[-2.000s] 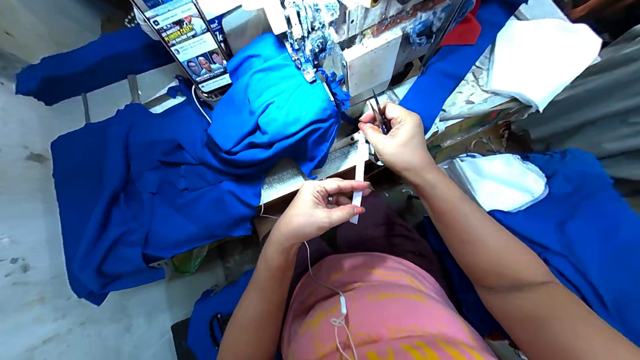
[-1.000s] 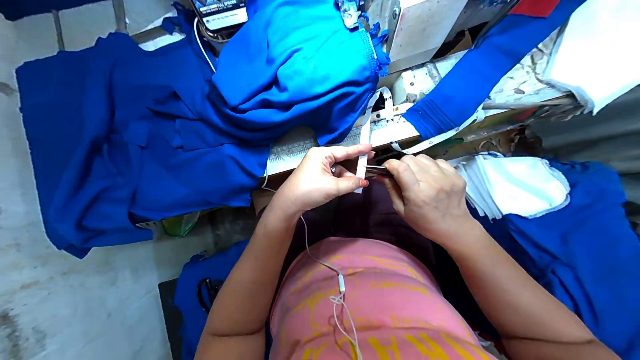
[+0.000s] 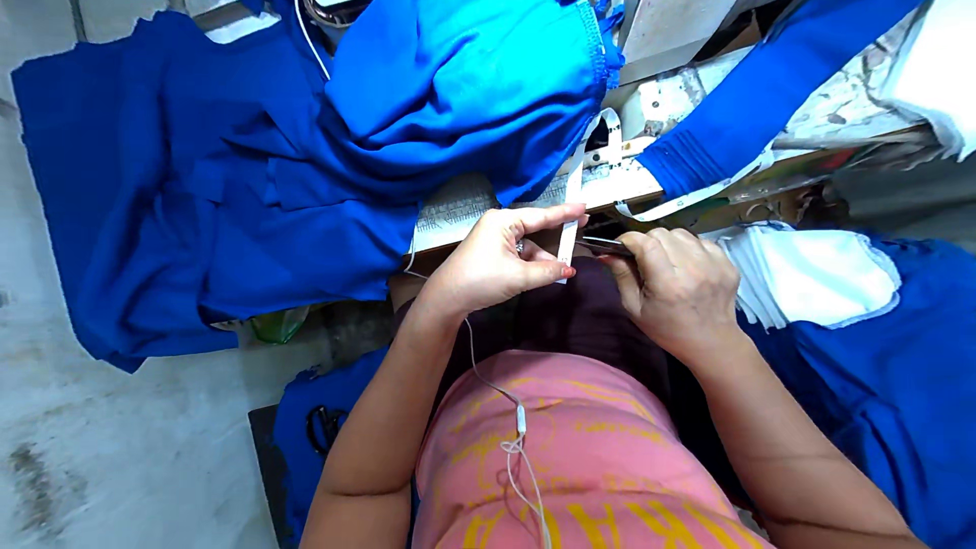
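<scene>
A narrow white label tape [image 3: 573, 183] hangs down from the edge of the sewing table, its lower end pinched between the thumb and fingers of my left hand [image 3: 503, 263]. Just right of it, my right hand [image 3: 675, 286] grips small metal snips [image 3: 606, 245], whose tips point left at the tape. Whether the blades touch the tape cannot be told. Blue fabric [image 3: 473, 84] lies heaped on the table beyond my left hand. More of the white tape curls under the end of a blue fabric strip [image 3: 732, 114].
White cut fabric pieces [image 3: 823, 274] lie on blue cloth [image 3: 900, 381] at the right. White cloth [image 3: 938, 76] hangs over the table at top right. Black-handled scissors [image 3: 324, 427] rest on blue cloth at lower left. An earphone cord [image 3: 521, 419] dangles over my pink shirt.
Two seconds ago the snips pointed upward in my right hand; they now point left, close to the tape. My left hand still pinches the tape. The view has tipped downward.
</scene>
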